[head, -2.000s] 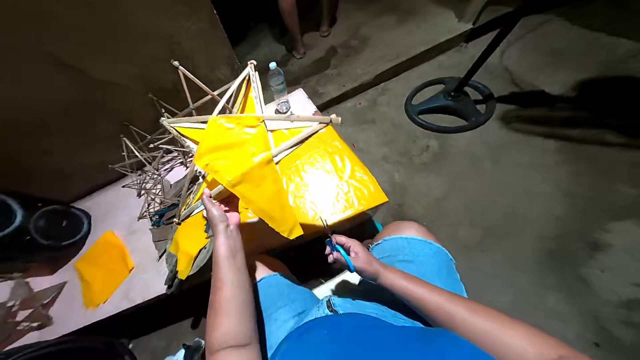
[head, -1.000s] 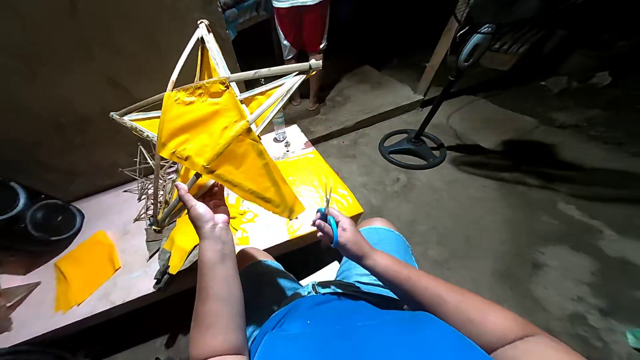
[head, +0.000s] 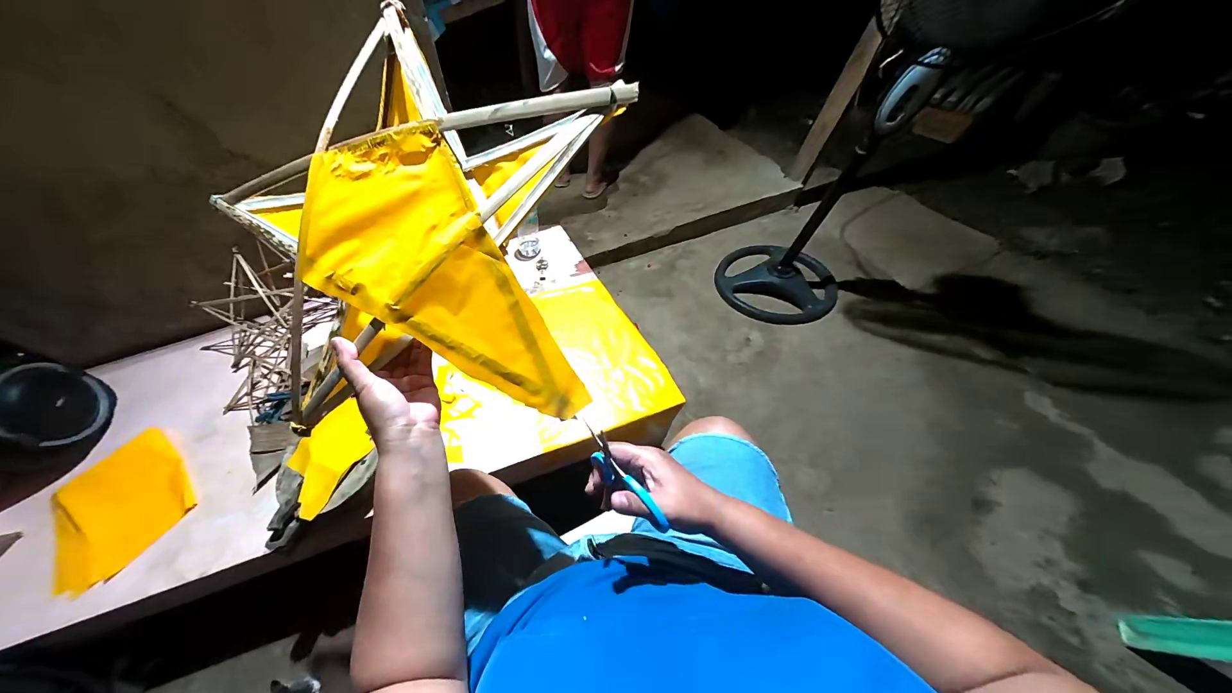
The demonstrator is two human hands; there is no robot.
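My left hand (head: pixel 395 390) supports a star-shaped frame of bamboo or wooden sticks (head: pixel 539 106) from below, palm up, with its fingers partly hidden behind the frame. Yellow fabric or plastic sheet (head: pixel 385 231) covers part of the star, and its pointed lower end hangs toward my right hand (head: pixel 654 486). That hand holds scissors with blue handles (head: pixel 630 489), blades pointing up near the yellow tip; whether they touch it is unclear. Another yellow sheet (head: pixel 616 356) lies on the table under the star.
The pale table (head: pixel 231 510) bears a folded yellow piece (head: pixel 120 510), a heap of thin stick frames (head: pixel 260 337) and a clear bottle (head: pixel 528 241). A black round object (head: pixel 48 409) is at the left. A person in red shorts (head: pixel 582 38) stands behind; a fan stand's round base (head: pixel 776 286) is on the floor.
The star has been raised and tilted on my left hand, standing higher above the table than two seconds ago. My right hand keeps the scissors. The view has tipped upward.
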